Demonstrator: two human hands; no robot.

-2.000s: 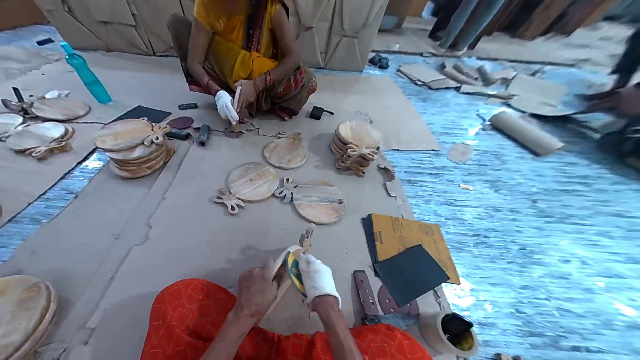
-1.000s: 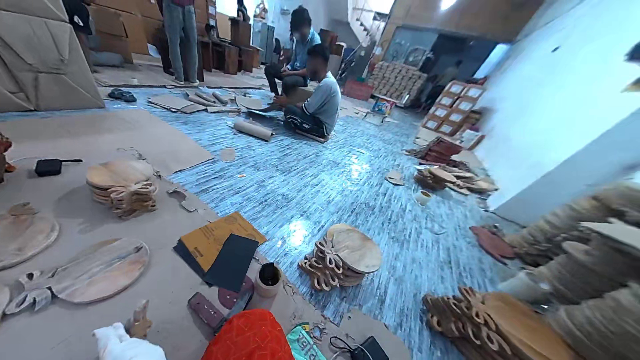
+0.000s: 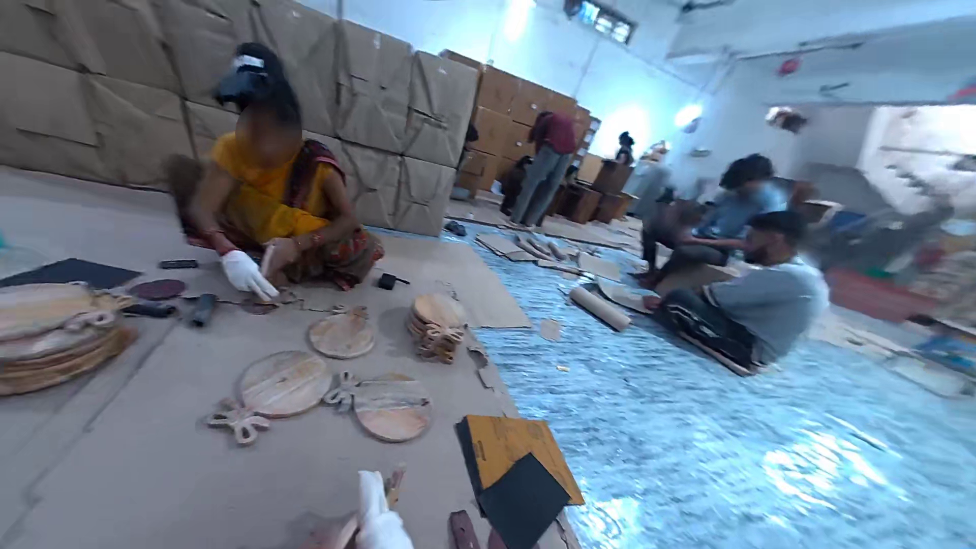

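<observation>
At the bottom edge my right hand (image 3: 379, 515), in a white glove, lies against a wooden piece (image 3: 395, 486) that shows only in part; how its fingers close is hidden. Just left of it, a blurred bit of my left hand (image 3: 324, 534) shows at the frame's edge beside a wooden rim. Ahead on the brown paper lie round wooden boards with looped handles: one at left (image 3: 286, 383), one at right (image 3: 393, 409) and one farther back (image 3: 341, 333). Right of my hands, a black abrasive sheet (image 3: 524, 499) overlaps a yellow-brown sheet (image 3: 526, 450).
Stacked boards stand at left (image 3: 57, 343) and near the paper's right edge (image 3: 436, 324). A person in yellow (image 3: 267, 206) sits opposite, one hand gloved. Two people sit on the shiny floor at right, near a cardboard roll (image 3: 600, 308). Paper-wrapped stacks (image 3: 374, 114) line the back.
The view has swung right, then back left and upward. Two seconds ago both my hands were in full view on a wooden piece, the gloved one with a yellow-edged thing; now they show only partly.
</observation>
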